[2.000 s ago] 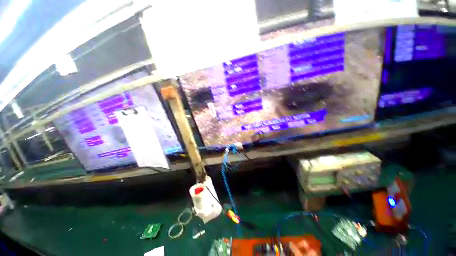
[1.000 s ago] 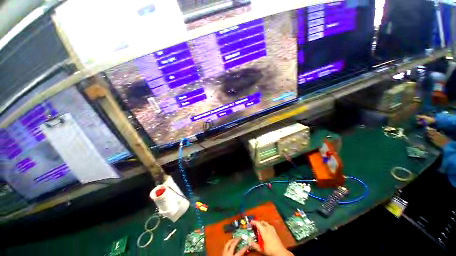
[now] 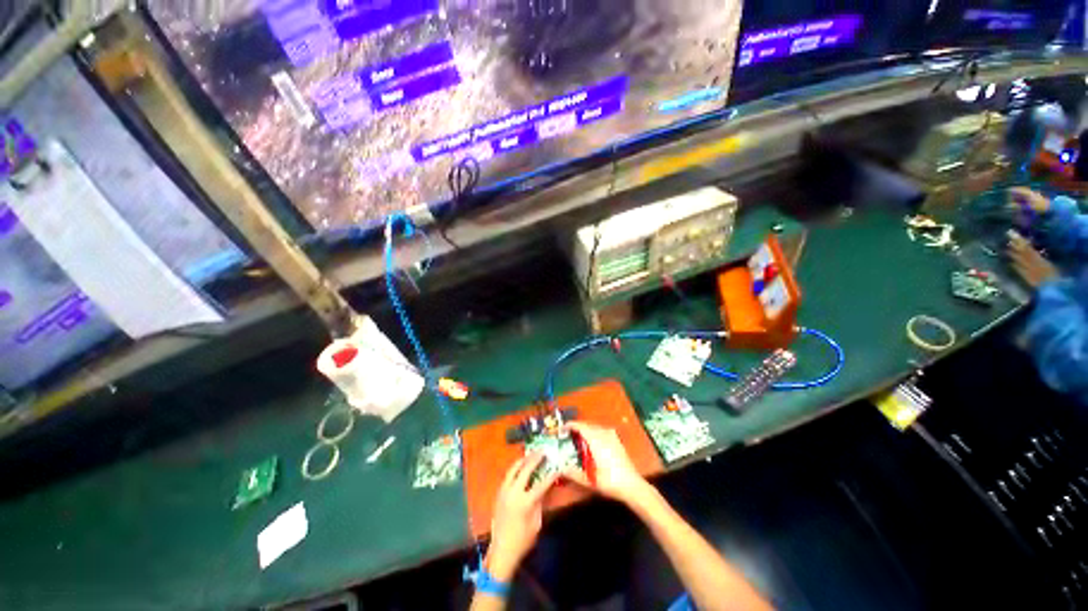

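Note:
A small green-white circuit board point(image 3: 554, 461) lies on the orange-brown fixture base point(image 3: 499, 451), against the black connector block point(image 3: 533, 426) at its top. My left hand point(image 3: 520, 501) holds the board's left side; a light blue wrist strap point(image 3: 489, 582) is on that wrist. My right hand point(image 3: 606, 461) is at the board's right side, fingers on it, with a thin red piece point(image 3: 583, 451) by the fingers. The fingertips are partly blurred.
Circuit boards lie left point(image 3: 438, 462) and right point(image 3: 679, 430) of the base. A blue cable point(image 3: 823, 376) loops around a remote control point(image 3: 760, 380) near an orange box point(image 3: 742, 308). An oscilloscope point(image 3: 659, 242), white roll point(image 3: 372, 372) and coiled cord point(image 3: 408, 320) stand behind. Another person's blue sleeve point(image 3: 1059, 316) shows right.
The view has tilted down and the bench shows more fully. My hands, out of view two seconds ago and at the lower edge one second ago, now show with the forearms.

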